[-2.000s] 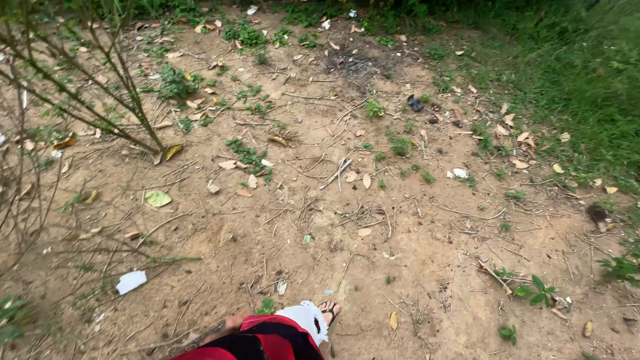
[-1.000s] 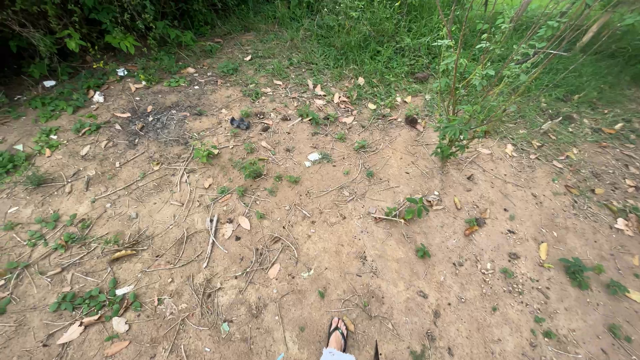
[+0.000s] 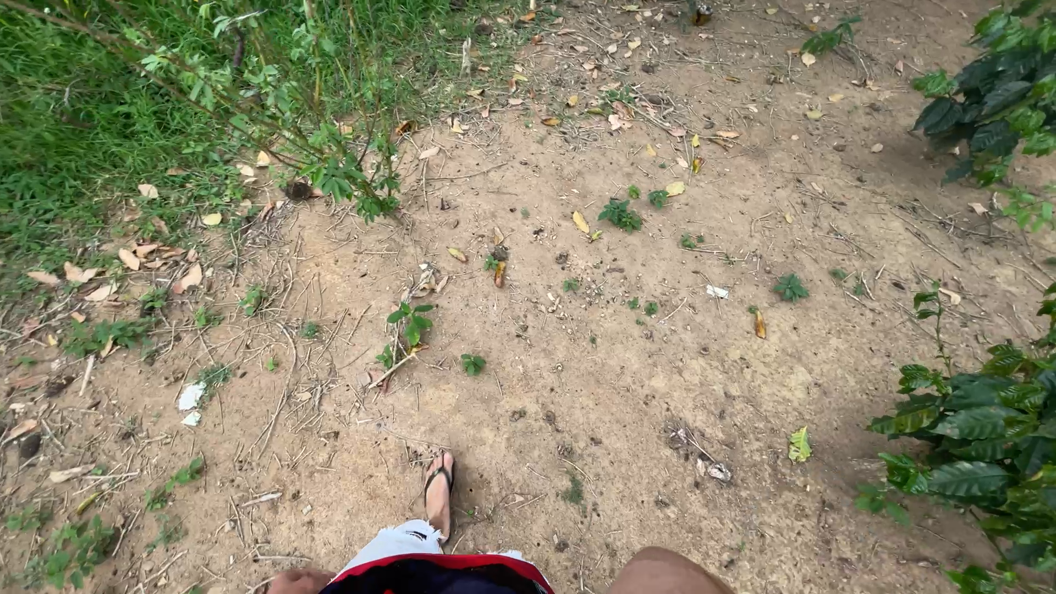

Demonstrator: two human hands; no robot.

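At the bottom edge, part of what looks like my left hand shows left of the red shirt hem; its fingers are cut off by the frame. A rounded patch of bare skin lies right of the hem; whether it is an arm or a knee I cannot tell. No right-hand fingers show. One foot in a black flip-flop stands on the bare soil, below a frayed white trouser leg. Nothing held is visible.
Thin shrub stems rise at the upper left beside grass. Dark-leaved bushes stand along the right. Small weeds, dry leaves, twigs and white scraps lie on the ground.
The view has swung right and moved over the ground. The shrub, at the upper right one second ago, is now at the upper left, and dark-leaved bushes have come in at the right.
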